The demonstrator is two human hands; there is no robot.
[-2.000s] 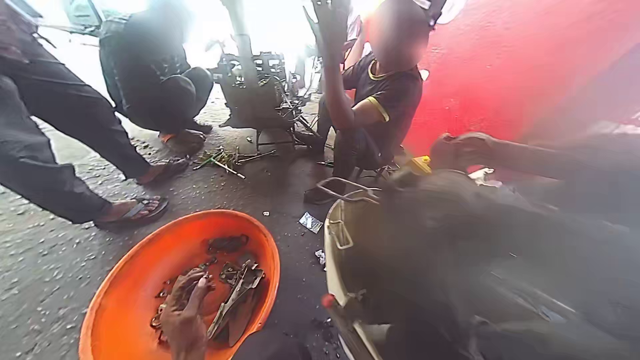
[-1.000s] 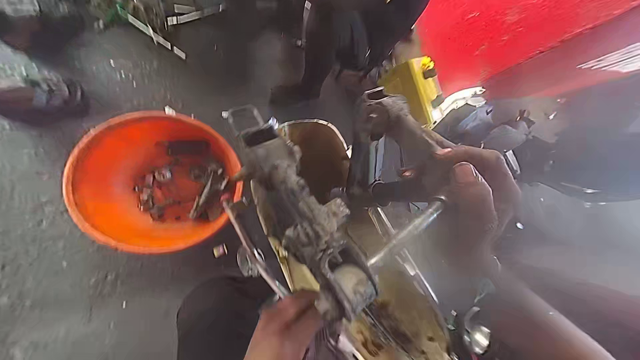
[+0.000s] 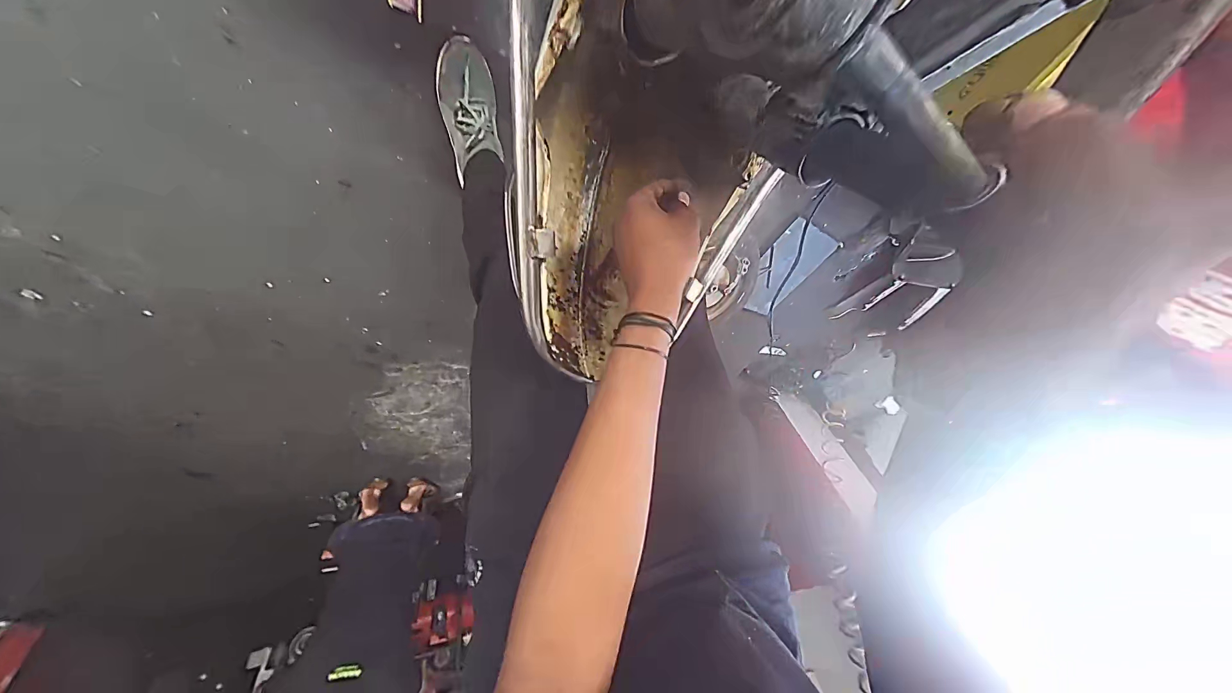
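My left hand (image 3: 659, 231), with dark bands at the wrist, is over the rusty yellowish inside of a metal vehicle body panel (image 3: 568, 241) with a chrome rim. Its fingers are curled; whether they hold anything is unclear. Above it sits a greasy dark metal assembly (image 3: 741, 96), partly in shadow. A thick metal tube (image 3: 914, 125) slopes from this assembly down to the right. Beside the tube is my right hand (image 3: 1039, 120), blurred and washed out by glare; its grip cannot be made out.
A yellow box (image 3: 1020, 67) lies at the upper right, with a blue-grey flat sheet (image 3: 799, 260) and a small metal-framed stand (image 3: 914, 279) below. A grey shoe (image 3: 469, 106) rests left of the panel. Another person (image 3: 380, 577) is at the lower left, near red equipment (image 3: 445, 616).
The view has swung steeply downward. My left hand, which held the worn metal part from below a second ago, is now over the panel's inside. The orange basin has left the view.
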